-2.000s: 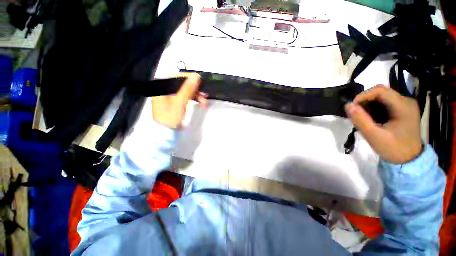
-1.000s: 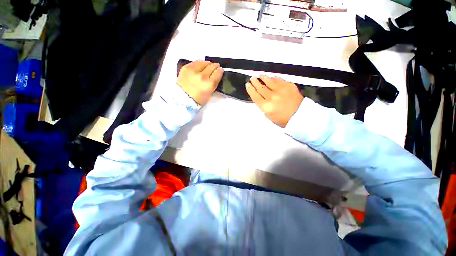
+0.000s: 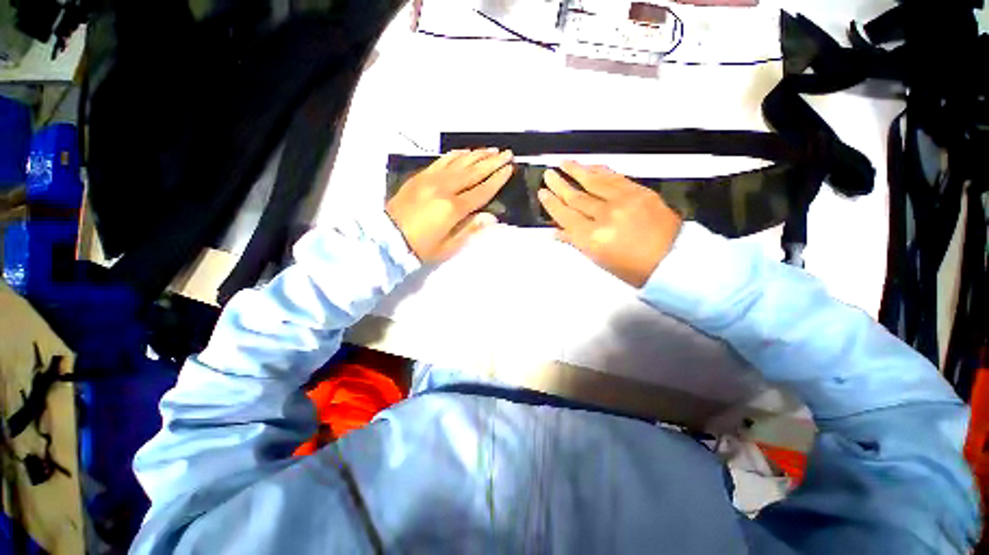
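The camouflage shoulder strap (image 3: 732, 202) lies flat across the white tabletop. A narrow black webbing strap (image 3: 629, 142) runs along its far side and meets it at the right end, in a dark bunch where a buckle cannot be made out. My left hand (image 3: 450, 206) lies on the strap near its left end, fingers flat and slightly apart. My right hand (image 3: 609, 220) lies on the strap near its middle, fingers stretched to the left. Both hands press from above; neither is closed around it.
The clamp and feed plate (image 3: 616, 38) is at the far edge of view. Dark straps (image 3: 217, 119) hang over the left table edge. A black webbing bundle (image 3: 941, 119) lies at the right. Blue crates (image 3: 54, 173) and orange cloth (image 3: 358, 399) are below the table.
My right hand has come from the strap's right end to its middle. My left hand has moved slightly right and lies flatter. The strap now shows its camouflage side, with the webbing beyond it.
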